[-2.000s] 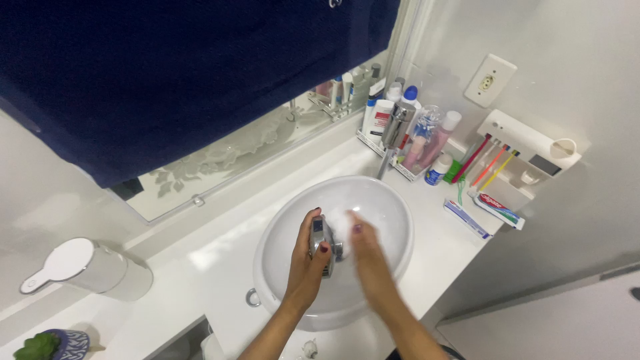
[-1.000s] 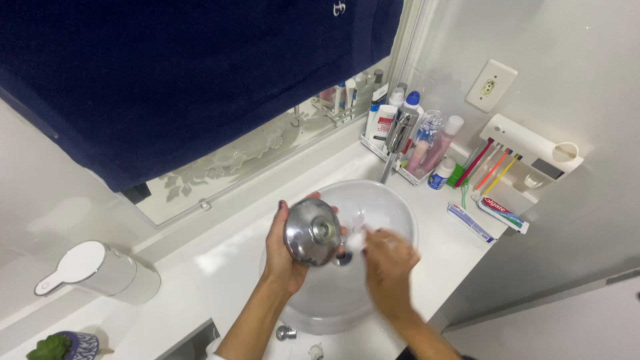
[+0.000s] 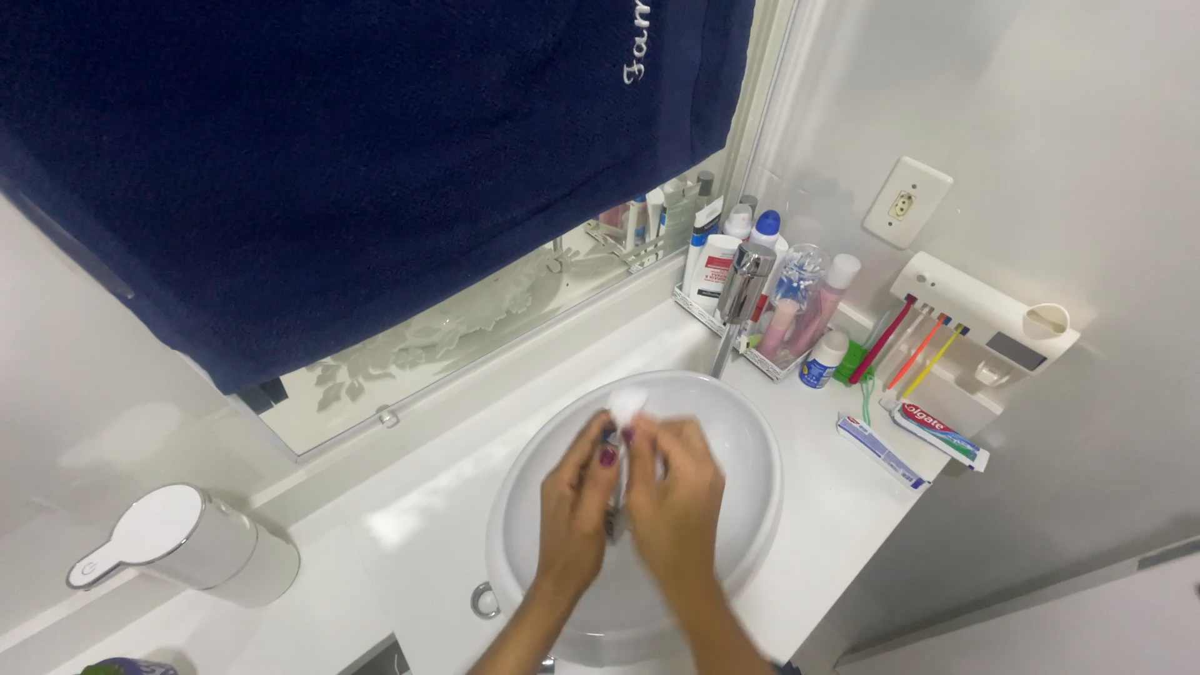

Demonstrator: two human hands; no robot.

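Note:
Both of my hands are over the round white washbasin (image 3: 750,487). My left hand (image 3: 577,502) grips a shiny metal piece (image 3: 615,516), seen edge-on and mostly hidden between the hands. Its fingertips touch those of my right hand (image 3: 670,497), which pinches a small white wad (image 3: 626,405), perhaps cotton or tissue, at the top of the metal piece. The right hand is slightly blurred. Behind the basin stands a chrome faucet (image 3: 745,286).
A tray (image 3: 705,314) of bottles stands behind the faucet. Right of it are a toothbrush holder (image 3: 994,319) and a toothpaste tube (image 3: 940,437). A white soap dispenser (image 3: 206,544) stands left. A navy towel (image 3: 375,169) hangs over the mirror (image 3: 450,347).
The round metal piece, face up in my left hand a second ago, is now turned edge-on. My right hand has moved up and in against it with the white wad.

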